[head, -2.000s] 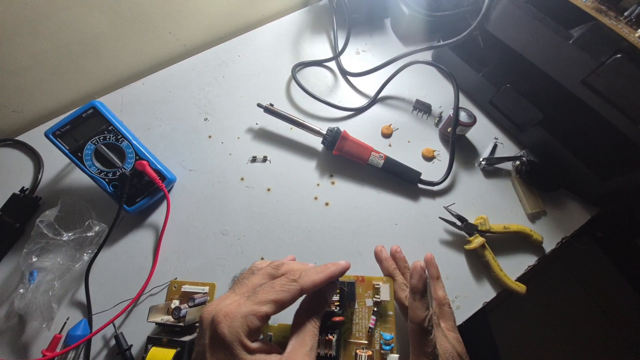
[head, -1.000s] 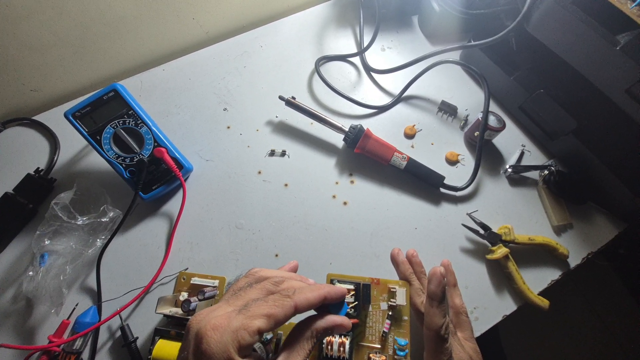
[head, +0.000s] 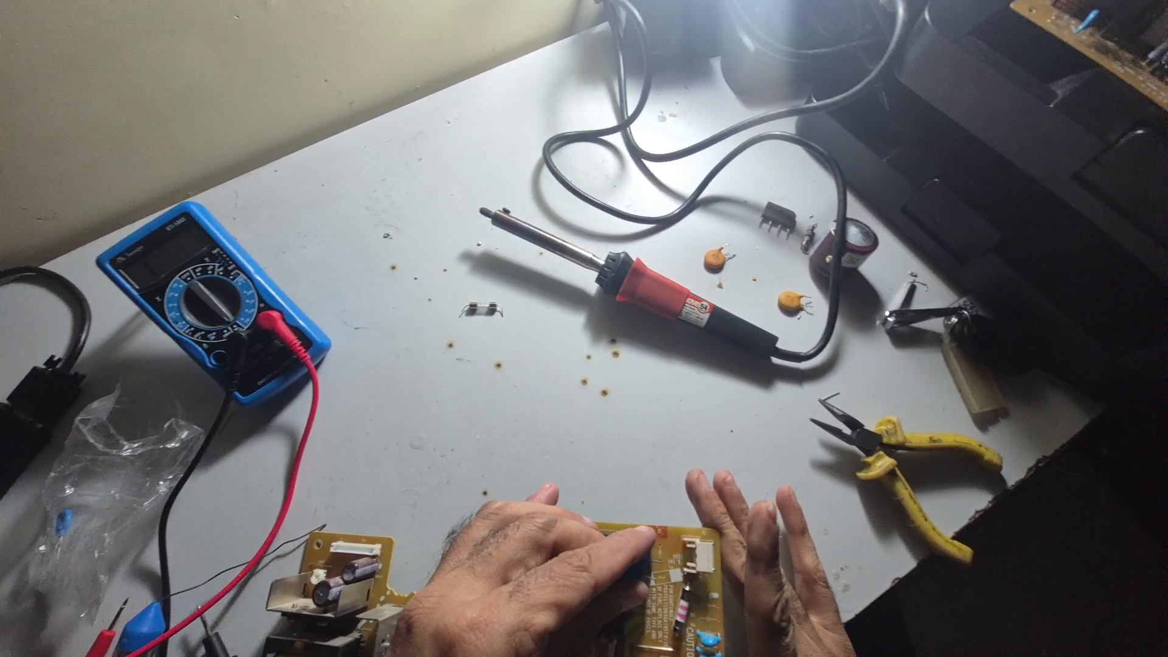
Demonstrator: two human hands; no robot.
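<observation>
A tan printed circuit board (head: 672,602) with a white connector, blue disc capacitors and a striped resistor lies at the bottom edge. My left hand (head: 529,575) reaches over its left part, index finger extended, thumb and other fingers around a blue part mostly hidden beneath them. My right hand (head: 771,566) stands at the board's right edge, fingers spread, with nothing visible in it. The board's left section (head: 365,547) carries electrolytic capacitors (head: 347,579) and a metal heatsink (head: 310,598).
A soldering iron (head: 657,292), a glass fuse (head: 481,309), orange disc capacitors (head: 715,260) and yellow-handled pliers (head: 926,447) lie beyond the board. A blue multimeter (head: 214,301) with leads and a clear plastic bag (head: 119,465) are at left. A large capacitor (head: 844,246) stands at right.
My left hand has shifted over the board, covering dark parts seen a second ago. A blue part showed under its fingers then. My right hand has stayed at the board's right edge.
</observation>
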